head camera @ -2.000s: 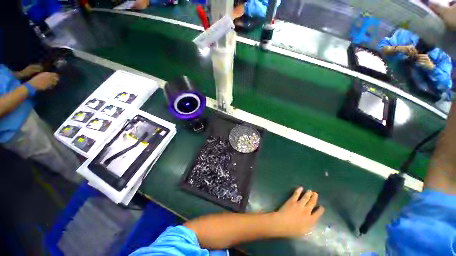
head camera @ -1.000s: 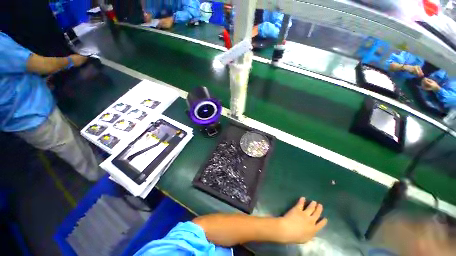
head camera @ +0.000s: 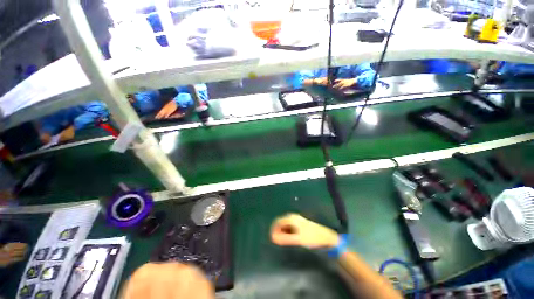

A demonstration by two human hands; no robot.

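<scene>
The black parts tray (head camera: 222, 248) lies on the bench with a heap of small dark parts (head camera: 186, 244) and a round dish of tiny screws (head camera: 208, 210) at its upper corner. My left hand (head camera: 168, 284) is blurred and cut off by the bottom edge, in front of the tray's lower part; its fingertips are hidden. My right hand (head camera: 301, 231), with a blue strap (head camera: 339, 245) at the wrist, is over the bench right of the tray. Its fingers are curled; whether they hold anything does not show. The electric screwdriver (head camera: 336, 195) hangs beyond it, to the right.
Instruction sheets (head camera: 55, 251) and a purple-rimmed device (head camera: 129, 209) are at left. A grey-black box (head camera: 420, 236), dark red-black parts (head camera: 465, 201), a coiled blue cord (head camera: 399, 263) and a white fan (head camera: 512, 216) are at right. Trays with tablets (head camera: 319, 129) are on the conveyor. People work beyond.
The view has swung right, bringing the fan and box into view. My right hand has come clearly into view right of the tray. My left hand has moved from the bench to the tray's near end.
</scene>
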